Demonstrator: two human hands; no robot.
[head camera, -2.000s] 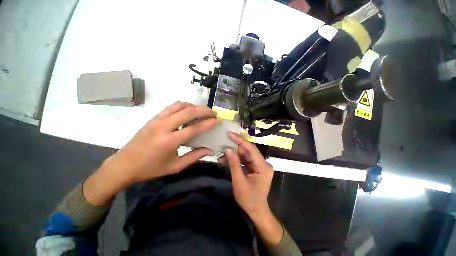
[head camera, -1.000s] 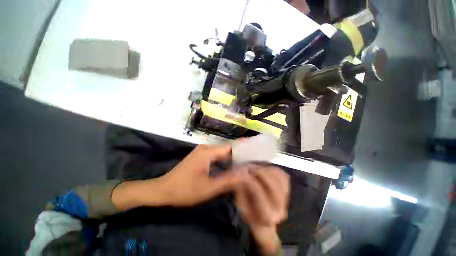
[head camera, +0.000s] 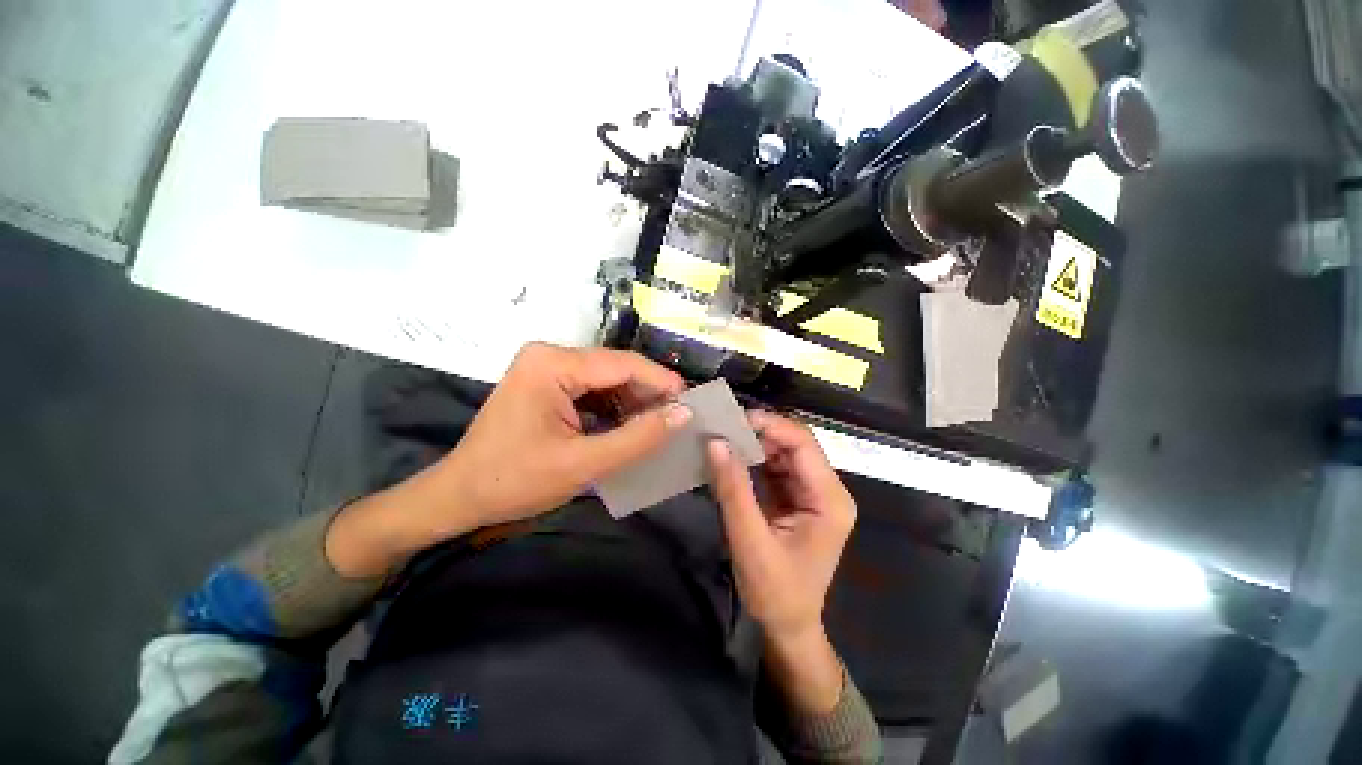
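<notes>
A thin grey work piece (head camera: 657, 475) is held tilted in front of my body, just off the front edge of the machine bed. My left hand (head camera: 523, 448) grips its upper left side, thumb on top. My right hand (head camera: 784, 516) grips its right side, thumb on top. The fingers under the piece are partly hidden. The machine head (head camera: 717, 224) stands beyond my hands, with yellow tape strips (head camera: 747, 347) on the bed between. The piece does not touch the machine.
A left stack of grey pieces (head camera: 347, 162) lies on the white table (head camera: 493, 90). A right stack (head camera: 961, 359) lies on the black machine bed beside the warning label (head camera: 1068, 284). The upright cylindrical part (head camera: 978, 187) and machine arm (head camera: 1046, 97) stand at right.
The piece was flat by the machine head two seconds ago. Both hands have drawn it back towards my body, and it is now tilted between them. The view has also shifted.
</notes>
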